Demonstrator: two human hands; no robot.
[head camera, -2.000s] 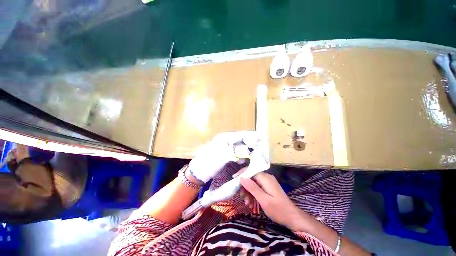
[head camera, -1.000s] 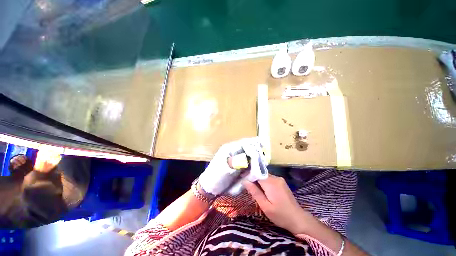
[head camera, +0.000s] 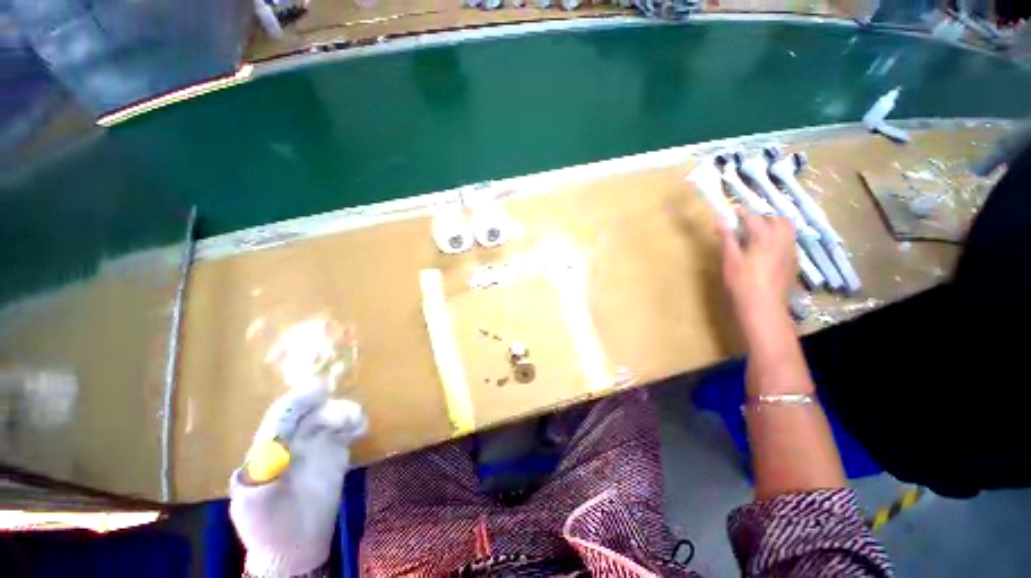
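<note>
My left hand (head camera: 296, 480), in a white knit glove with a yellow band on a finger, is over the bench's front edge at left. Its fingers are loosely curled, and no grey part shows in it. My bare right hand (head camera: 760, 262) reaches over the bench at right. Its fingertips are on the lower end of the leftmost grey moulded part (head camera: 712, 190). Several more grey moulded parts (head camera: 807, 221) with dark ends lie side by side just right of it, slanting toward the front.
Two white bottles (head camera: 473, 229) stand at the back edge. Pale tape strips (head camera: 448, 359) frame a small cap (head camera: 517, 351) and brown stain. A metal strip (head camera: 175, 356) lies left. A green conveyor (head camera: 509, 119) runs behind. A dark-clothed person (head camera: 933, 373) is close at right.
The view has turned right. My hands have come apart: the right has moved out to the row of parts, the left stays at left. The grey part no longer shows between them.
</note>
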